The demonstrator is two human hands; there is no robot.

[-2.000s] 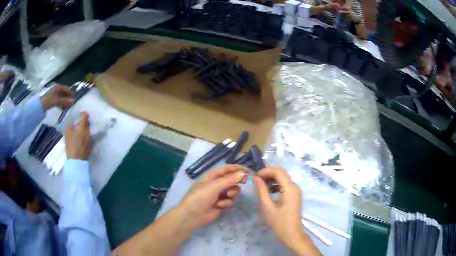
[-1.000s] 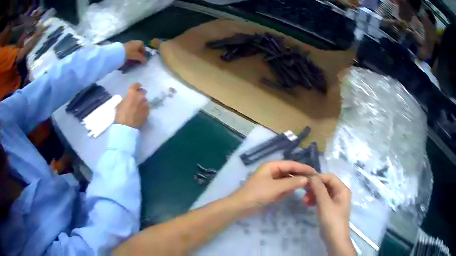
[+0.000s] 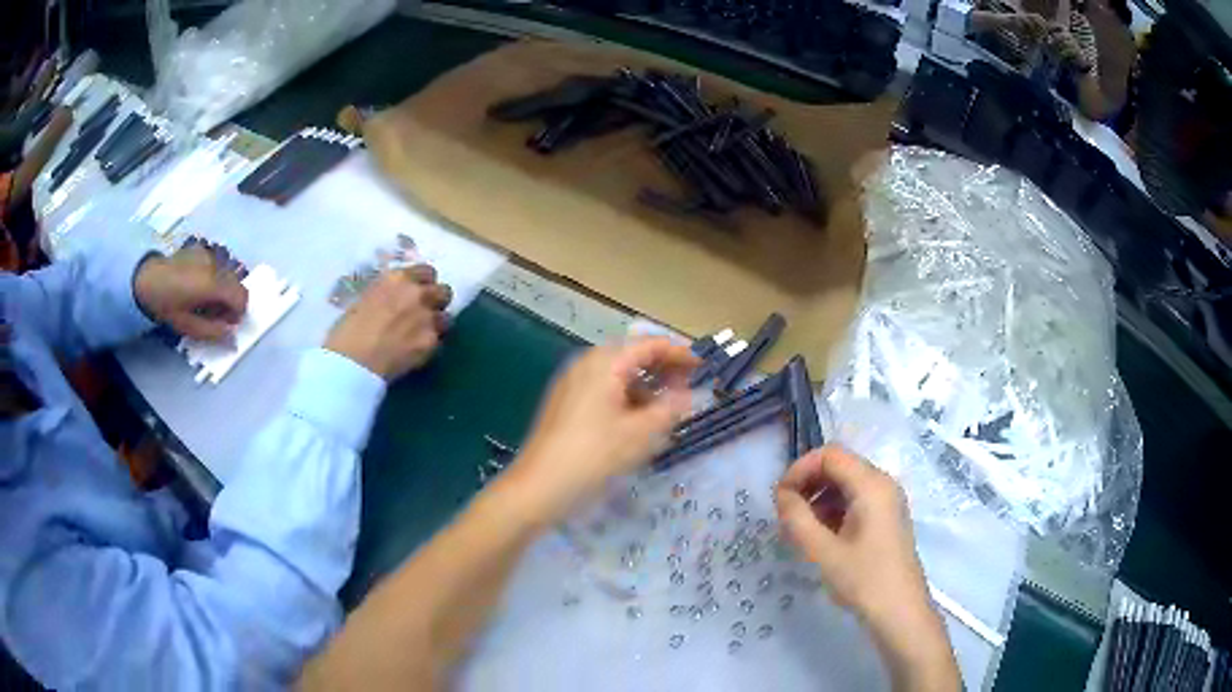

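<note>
Small silvery metal fittings (image 3: 734,587) lie scattered on the white work sheet (image 3: 541,649). Several black tubes (image 3: 730,416), some with white ends, lie at the sheet's far edge. My left hand (image 3: 615,412) is blurred, over the left end of these tubes, with fingers curled; what it holds cannot be made out. My right hand (image 3: 854,521) is at the lower end of a steeply angled black tube (image 3: 803,406), thumb and finger close together; whether they grip anything is unclear. White rods (image 3: 966,615) lie right of my right hand.
Black tubes (image 3: 730,149) are heaped on brown paper (image 3: 595,243) ahead. A clear bag of white pieces (image 3: 986,325) lies at right. A neighbour's blue sleeve (image 3: 291,460) and hands are at left, beside dark metal pieces (image 3: 495,462). Tubes with white ends (image 3: 1155,649) stand lower right.
My hands were together at the fingertips and are now apart, the left one further left. The view swung left, then partly back. The neighbour's far hand moved nearer, onto the white rods.
</note>
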